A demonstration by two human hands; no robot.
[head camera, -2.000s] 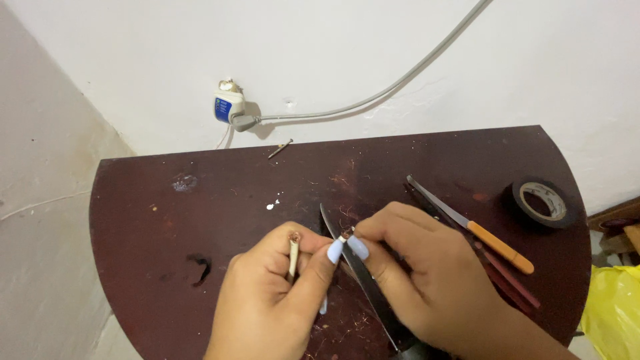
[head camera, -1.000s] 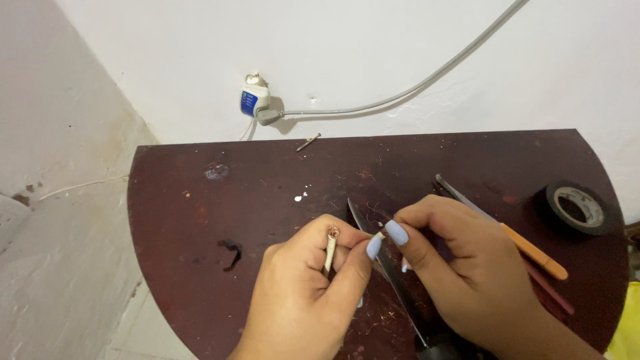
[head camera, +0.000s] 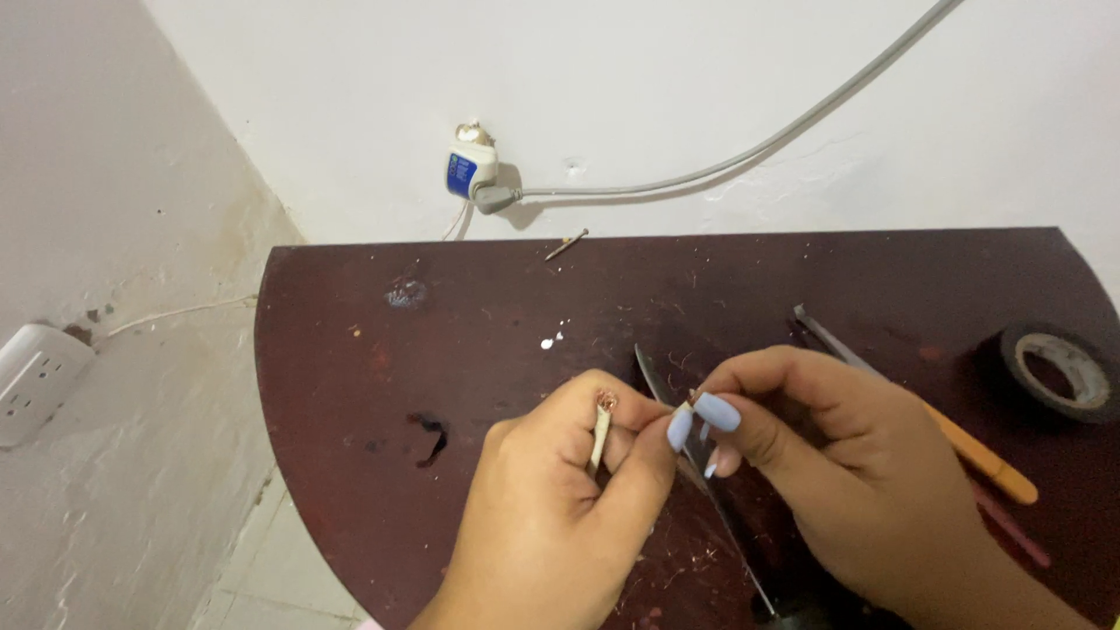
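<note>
My left hand (head camera: 569,499) holds a pale insulated wire (head camera: 599,437) whose frayed copper end (head camera: 606,401) shows above the fingers. Between its thumb and index finger is another wire end (head camera: 685,409), also pale. My right hand (head camera: 840,464) pinches the tip of that second end, where a little copper shows; the two thumbs nearly meet. Beneath both hands a knife (head camera: 652,372) lies on the dark red wooden table (head camera: 490,332), its blade partly hidden and its black handle at the bottom edge.
A roll of black electrical tape (head camera: 1054,372) lies at the right, near an orange-handled tool (head camera: 984,451) and a dark red rod (head camera: 1011,525). A nail (head camera: 567,245) is at the back edge. Black tape scrap (head camera: 433,440) lies left. A plug with a grey cable (head camera: 630,190) is on the wall.
Both hands stay close together over the knife, still at the wire end. The right fingertips have shifted slightly on it. The view has moved, bringing a wall outlet in at the left.
</note>
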